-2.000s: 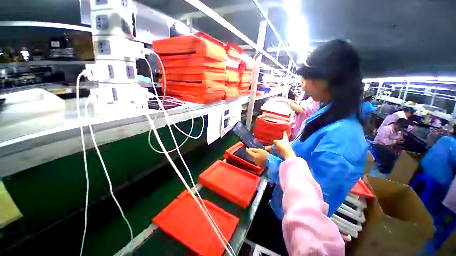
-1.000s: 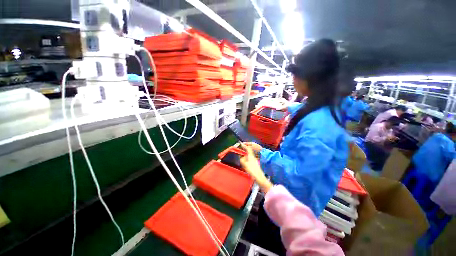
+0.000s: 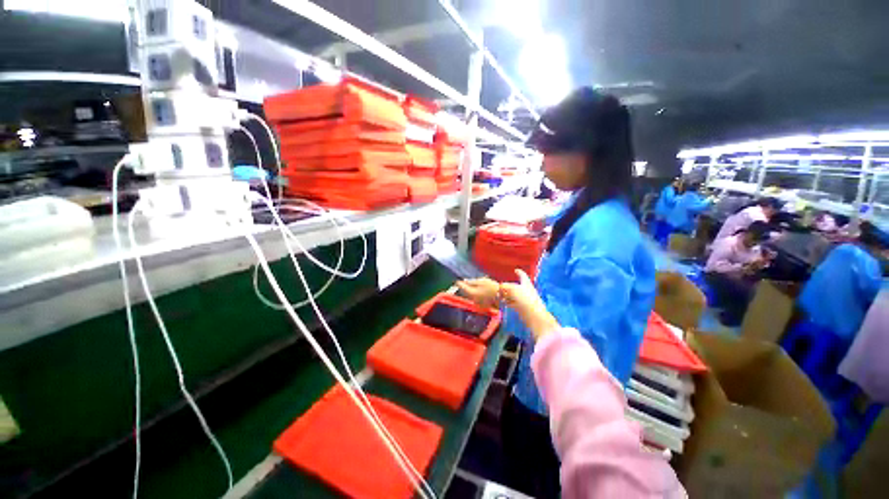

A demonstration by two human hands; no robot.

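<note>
My right hand (image 3: 523, 295), in a pink sleeve, reaches forward from the lower right. Its fingers look spread beside the hand of a person in blue, and nothing shows in it; whether it touches that hand is unclear. That person's hand holds a dark tablet (image 3: 451, 260), tilted and slightly blurred. Below it, another tablet (image 3: 456, 319) lies in a red tray (image 3: 494, 326). Two more red trays, a middle one (image 3: 426, 363) and a near one (image 3: 359, 441), lie on the dark green line. My left hand is out of the picture.
A person in blue (image 3: 597, 283) stands at the right of the line. Stacked red trays (image 3: 336, 146) and a socket tower (image 3: 182, 112) stand on the raised shelf. White cords (image 3: 310, 336) hang across the near tray. White trays (image 3: 661, 404) and a cardboard box (image 3: 770, 390) are at the right.
The view has shifted slightly. The other person's tablet has tilted flatter, and the tablet in the far tray shows more fully. My right hand has moved beside that person's wrist.
</note>
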